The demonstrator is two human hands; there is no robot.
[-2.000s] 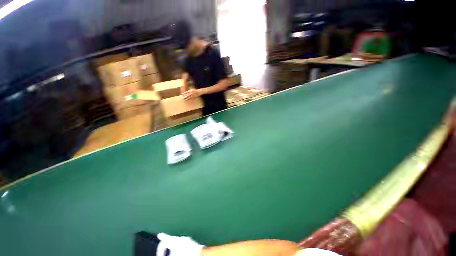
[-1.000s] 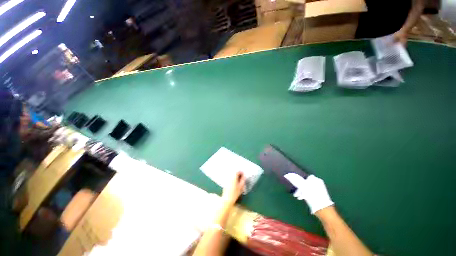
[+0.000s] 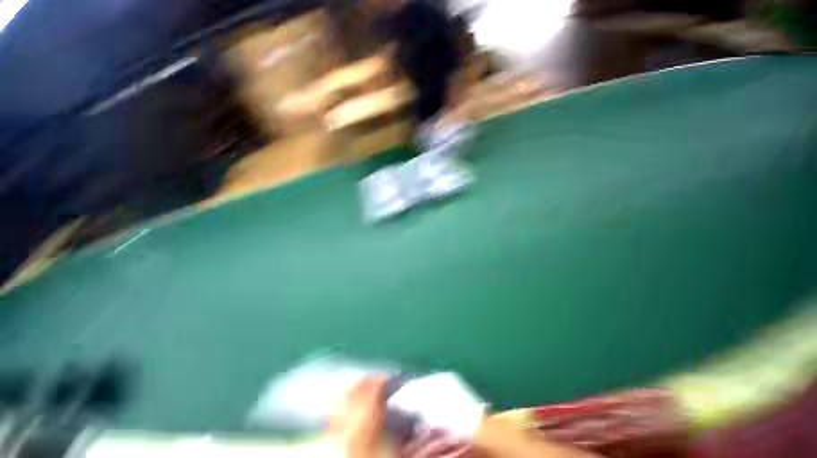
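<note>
The view is strongly blurred. My left hand [image 3: 361, 413], bare, is at the bottom centre and holds a whitish bubble bag [image 3: 300, 392] over the near side of the green belt [image 3: 573, 241]. My right hand [image 3: 448, 404], in a white glove, is close beside it on the right. A dark black unit [image 3: 405, 394] shows between the two hands, gripped by my right hand. How far the unit is inside the bag cannot be told.
Filled bubble bags [image 3: 417, 183] lie at the belt's far edge, where a person in dark clothes [image 3: 428, 58] reaches in beside open cartons [image 3: 372, 94]. Blurred dark units [image 3: 90, 385] are at lower left. The red and yellow wrapped rail [image 3: 618, 416] runs along the near edge.
The view has swung, so the far bags now show nearer the centre. My hands have come together, bringing the bag and the black unit side by side.
</note>
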